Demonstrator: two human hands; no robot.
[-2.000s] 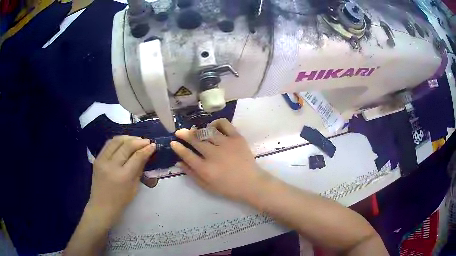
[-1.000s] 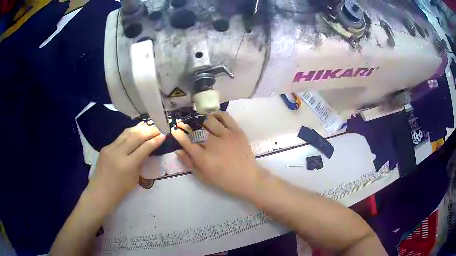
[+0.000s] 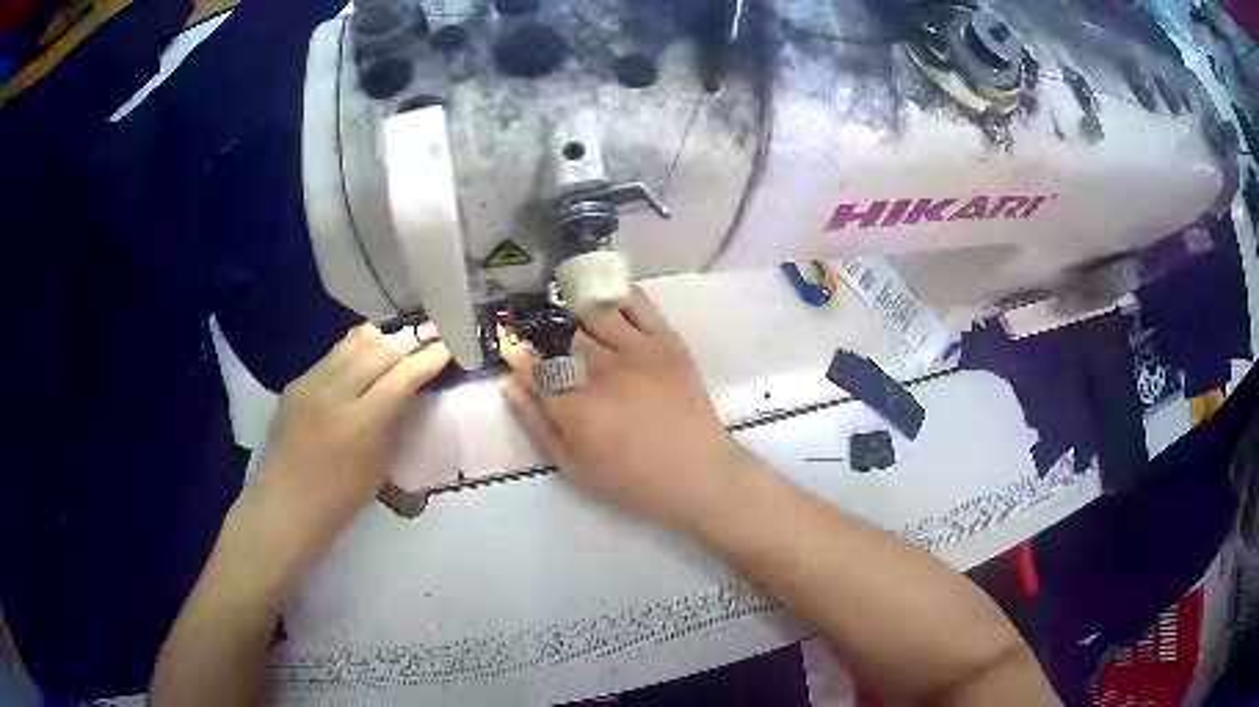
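The navy cut piece (image 3: 476, 376) lies under the lit needle area of the white sewing machine head (image 3: 552, 152); only a narrow dark part shows between my hands. My left hand (image 3: 345, 428) holds its left side with the fingertips beside the presser foot. My right hand (image 3: 621, 414) rests at its right side, thumb and index finger near the foot. A ridged silver-grey block (image 3: 559, 373) sits just right of the foot, against my right fingers. The needle point and the label under the foot cannot be made out.
Spare dark labels (image 3: 877, 392) lie on the bed at right, with a small dark piece (image 3: 873, 450) below them. Blue-orange snips (image 3: 808, 283) and a barcoded paper tag (image 3: 898, 315) lie behind. Navy fabric (image 3: 111, 373) fills the left. A red basket (image 3: 1157, 656) is at lower right.
Both hands have moved the navy piece back, away from me, under the machine head. Less of the piece shows, and more of the pale bed shows in front of it.
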